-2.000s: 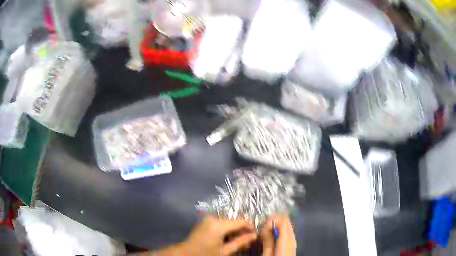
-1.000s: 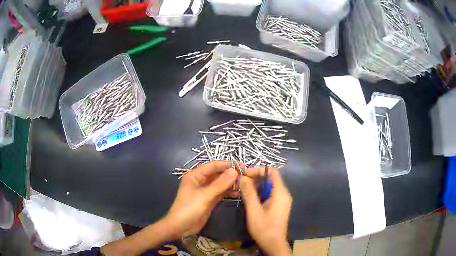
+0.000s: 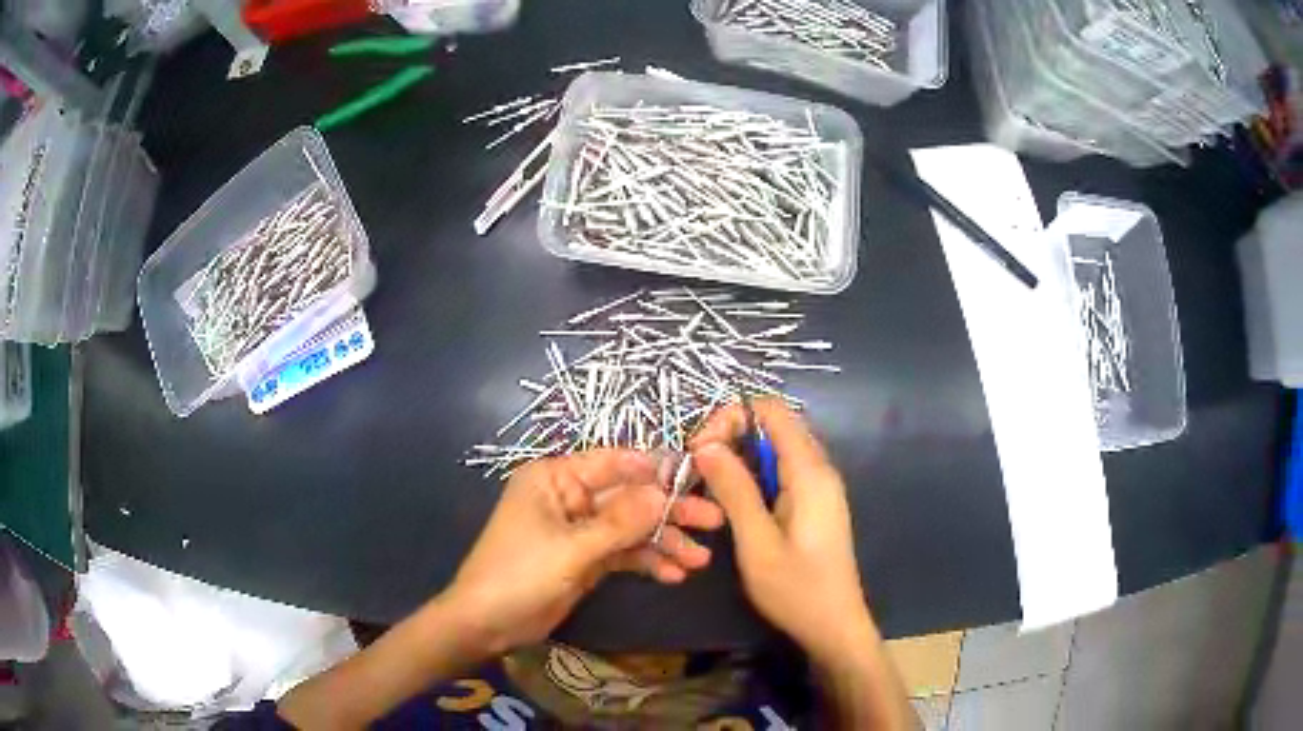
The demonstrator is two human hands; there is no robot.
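A loose heap of silver slim rods (image 3: 629, 364) lies on the black tabletop. My left hand (image 3: 579, 528), palm partly up, holds a silver rod (image 3: 675, 493) across its fingers at the heap's near edge. My right hand (image 3: 783, 521) is close beside it, its thumb and forefinger at the rod's upper end. A blue-handled tool (image 3: 767, 466) is held in my right hand; its dark tip points up toward the heap. Behind the heap stands the clear main box (image 3: 846, 214), well filled with rods.
A part-filled clear box (image 3: 172, 307) sits on the scale (image 3: 309, 364) at left. Green-handled pliers (image 3: 375, 97) and tweezers (image 3: 512, 186) lie behind. At right are a white paper strip (image 3: 1022, 429), a black pen (image 3: 979, 236) and a narrow tray (image 3: 1150, 314). Stacked boxes (image 3: 1065, 86) stand beyond.
The view has tilted down, so the bench things sit higher in the picture. My left hand has turned its palm more upward, and a rod now shows across its fingers.
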